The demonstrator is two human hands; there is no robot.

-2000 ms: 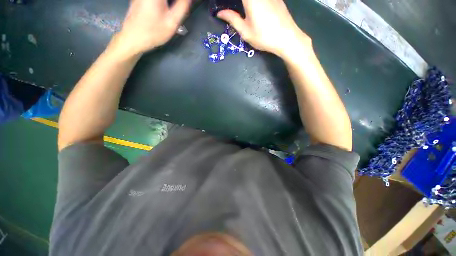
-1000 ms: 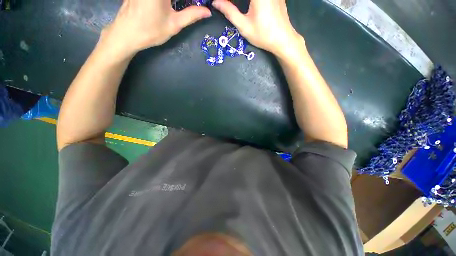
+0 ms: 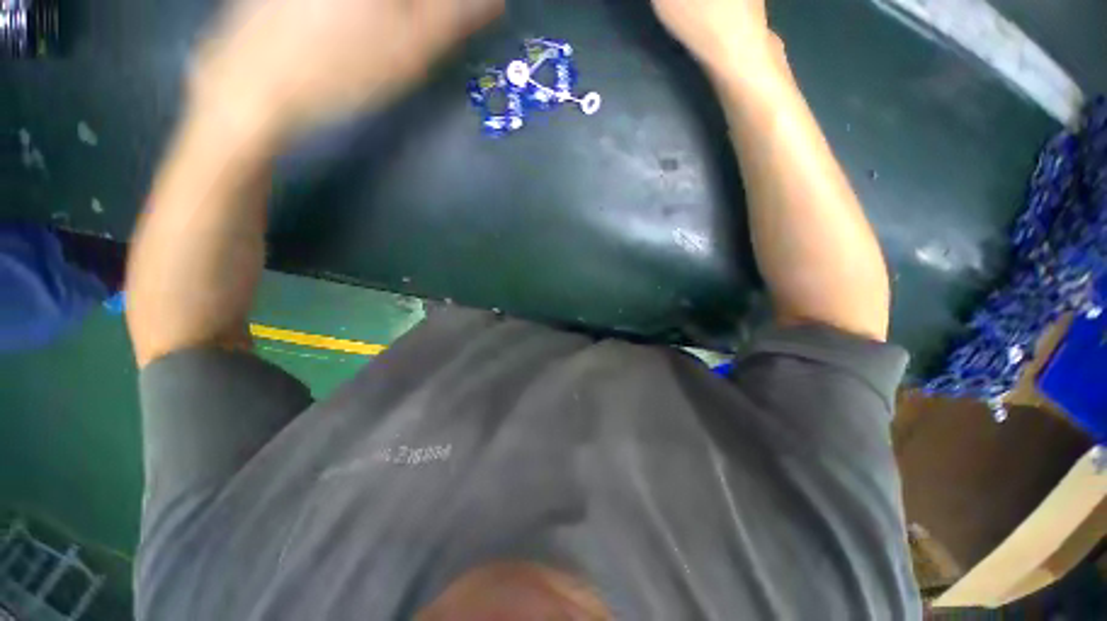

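Observation:
A small tangle of blue lead wires point(image 3: 495, 107) with pale ring terminals lies on the dark-green bench mat point(image 3: 486, 231), between my forearms. My left hand point(image 3: 328, 61) is blurred at the top left, above the mat; its fingers are smeared and partly cut off, so what it holds cannot be told. My right hand point(image 3: 716, 18) shows only its wrist side at the top edge; its fingers are out of the picture. The dark unit does not show between my hands.
A large heap of blue wires point(image 3: 1032, 267) hangs at the right, by a blue bin point(image 3: 1078, 374) and an open cardboard box point(image 3: 983, 473). A pale metal rail point(image 3: 995, 55) runs at the top right. A ribbed silvery part point(image 3: 27, 27) stands top left. A person's blue sleeve point(image 3: 43, 285) shows at left.
My left hand has moved left and blurred. My right hand has moved up and right, mostly out of view. The dark unit between them has left the view. The ribbed part now shows at top left.

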